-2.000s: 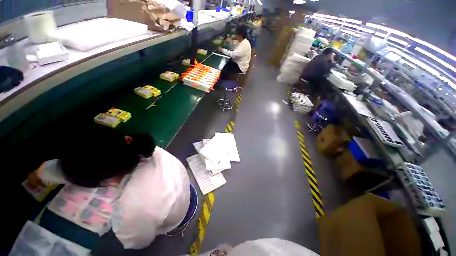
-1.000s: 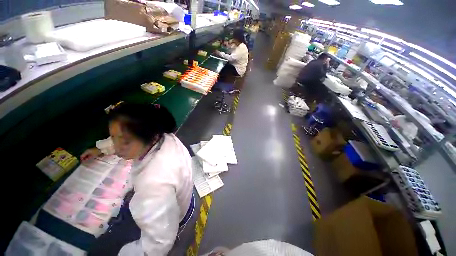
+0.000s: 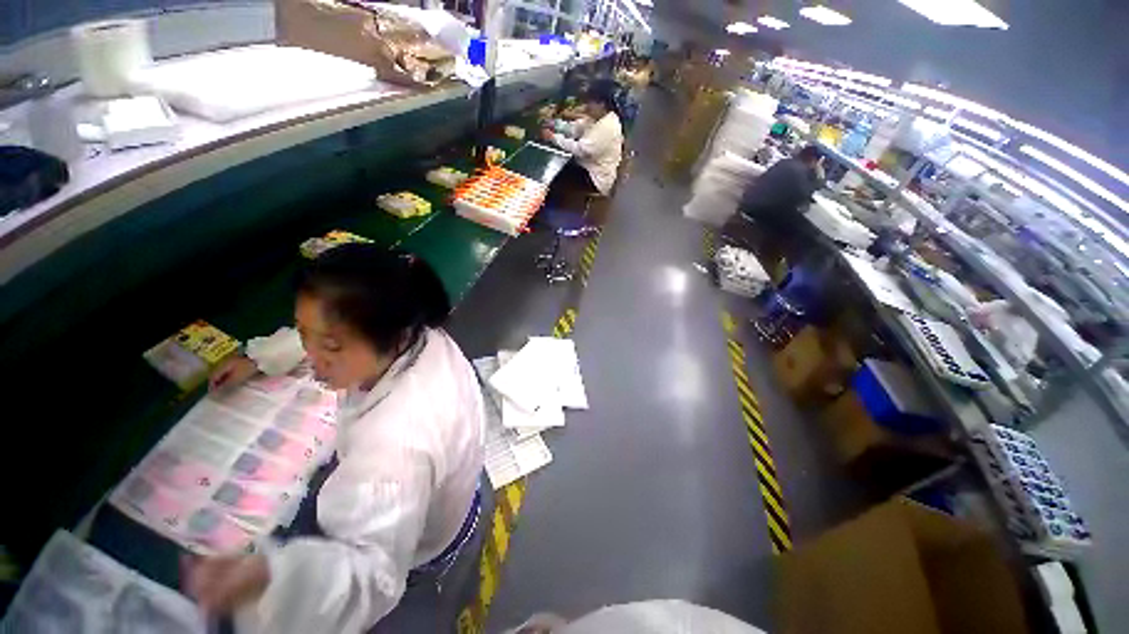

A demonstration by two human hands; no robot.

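At the bottom edge a pale rounded shape (image 3: pixel 669 617) is cut off; I cannot tell whether it is my sleeve or a held thing. A small blurred patch beside it may be part of my left hand (image 3: pixel 541 624); its grip cannot be made out. My right hand is not in view. At lower left, a tray of pink-and-grey parts (image 3: pixel 235 464) lies in front of a seated person (image 3: pixel 402 458). A whitish bag or tray (image 3: pixel 93 594) is nearer, by that person's hand. Yellow boxes (image 3: pixel 192 352) stand on the green belt (image 3: pixel 464 254).
White liner sheets (image 3: pixel 532 384) lie on the floor behind the stool. An open brown carton (image 3: pixel 867 570) is at lower right, with a blue bin (image 3: pixel 894 396) beyond. A tray of dark pieces (image 3: pixel 1038 486) is on the right bench. An orange-striped stack (image 3: pixel 499 198) and other seated people are farther off.
The seated person has turned from bending over the belt; one arm now reaches back toward the whitish bag or tray. The yellow boxes have shifted along the belt.
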